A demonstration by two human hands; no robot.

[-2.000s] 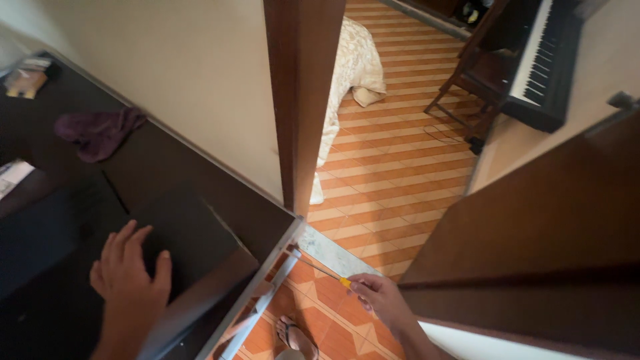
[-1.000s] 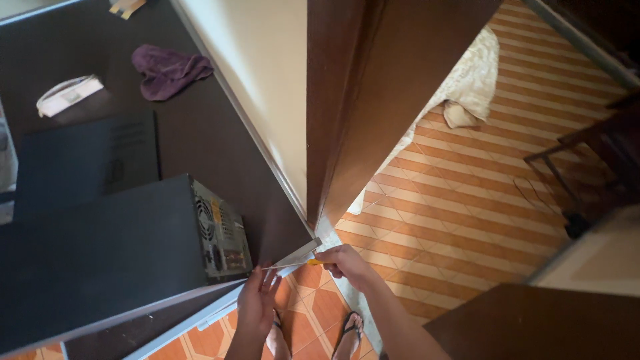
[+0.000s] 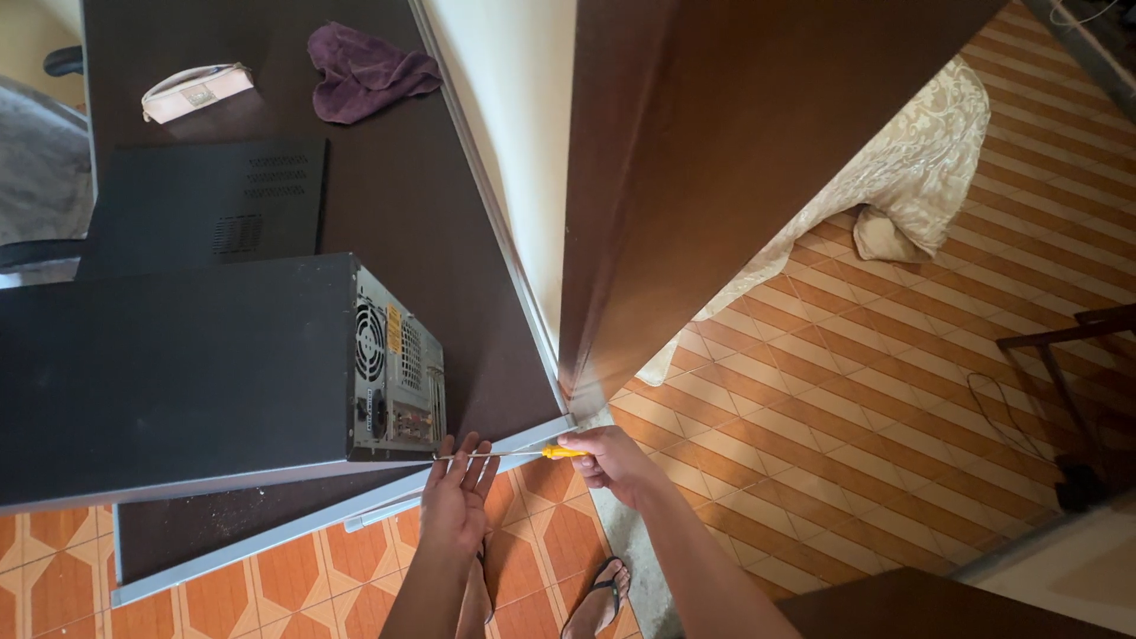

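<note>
A black desktop computer case (image 3: 177,364) lies on the dark desk, its metal rear panel (image 3: 399,368) facing right, with a fan grille and ports. My right hand (image 3: 612,461) grips the yellow handle of a screwdriver (image 3: 561,452). The long thin shaft runs left to the lower corner of the rear panel; whether the tip sits in a screw cannot be told. My left hand (image 3: 457,488) is at that corner, palm up with fingers spread, against or just under the shaft near its tip. A black vented side panel (image 3: 213,209) lies flat behind the case.
On the dark desk (image 3: 390,204) are a pale pink pouch (image 3: 197,92) and a purple cloth (image 3: 368,75). A wall and a brown wooden door frame (image 3: 657,195) rise beyond the desk's corner. Patterned fabric (image 3: 896,177) reaches the tiled floor. My sandalled feet show below.
My left hand was over a dark surface two seconds ago; now it is at the case's rear corner. The screwdriver, still in my right hand, points at that corner. The view has swung left.
</note>
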